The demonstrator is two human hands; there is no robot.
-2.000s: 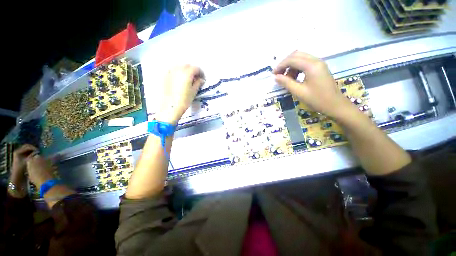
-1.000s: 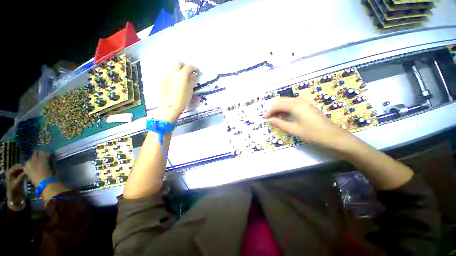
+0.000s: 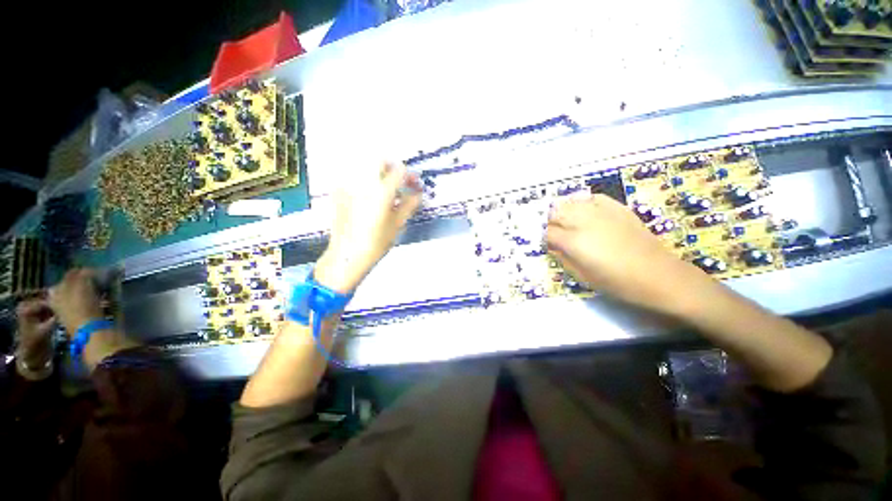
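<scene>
A circuit board panel [image 3: 504, 245], white under glare, lies between the conveyor rails in front of me. My right hand [image 3: 602, 240] is over its right part, fingers bent together and pointing down; what the fingertips hold is hidden. My left hand [image 3: 372, 215], with a blue wrist strap [image 3: 315, 299], is raised by the far rail, left of the panel. Its fingertips are close together near small dark parts; I cannot tell if they pinch one. A row of dark components [image 3: 489, 134] lies on the white table beyond the rail. A second tan panel [image 3: 699, 210] adjoins on the right.
Another panel [image 3: 242, 296] sits on the line at left. Stacked panels [image 3: 240, 142] stand beside a gold-brown heap [image 3: 147, 191] on the green mat. A red bin [image 3: 256, 54] is at the far edge. More stacked panels [image 3: 831, 34] are far right. Another person's hands [image 3: 73, 303] work at left.
My right hand went from the dark row down to the glare-lit panel and stays over it. My left hand has dropped slightly nearer the rail. The right-hand panel has moved up against its neighbour.
</scene>
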